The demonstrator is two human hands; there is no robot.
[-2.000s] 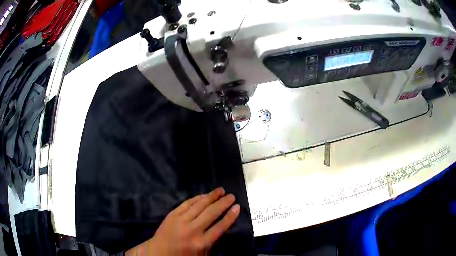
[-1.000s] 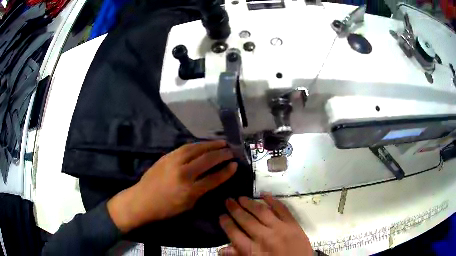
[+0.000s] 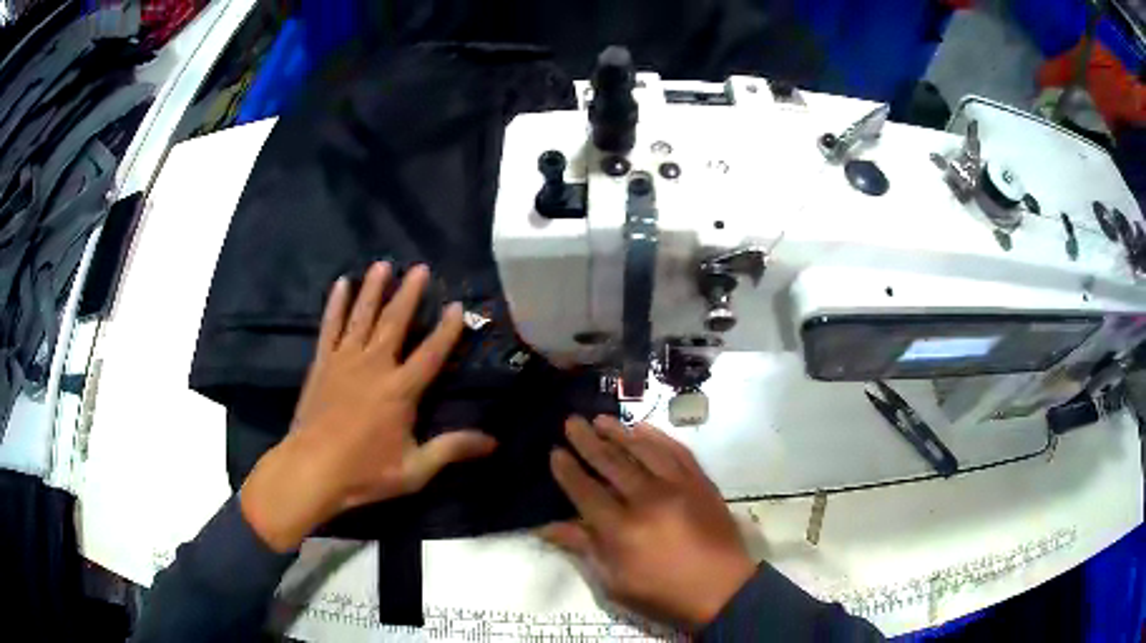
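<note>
A large black bag panel [image 3: 365, 163] lies on the white table, left of and in front of the sewing machine head [image 3: 553, 264]. My left hand [image 3: 365, 402] lies flat on it with fingers spread. My right hand [image 3: 654, 515] rests at the panel's right edge, just in front of the presser foot area [image 3: 628, 383], fingertips on the cloth. Small pale dots show on the panel between my left hand and the machine. A black webbing tab [image 3: 401, 582] sticks out past the panel's near edge. The needle itself is hidden by the machine head.
Thread snips [image 3: 911, 428] lie on the machine bed, right of the needle area. The control panel [image 3: 949, 347] is lit on the machine arm. Grey-black cut strips [image 3: 63, 189] heap at the far left. Printed ruler marks run along the table's near edge.
Since two seconds ago, my right hand has come into view at the panel's edge. My left hand has spread and moved left and up. The panel has moved further past the machine head; the webbing tab now shows.
</note>
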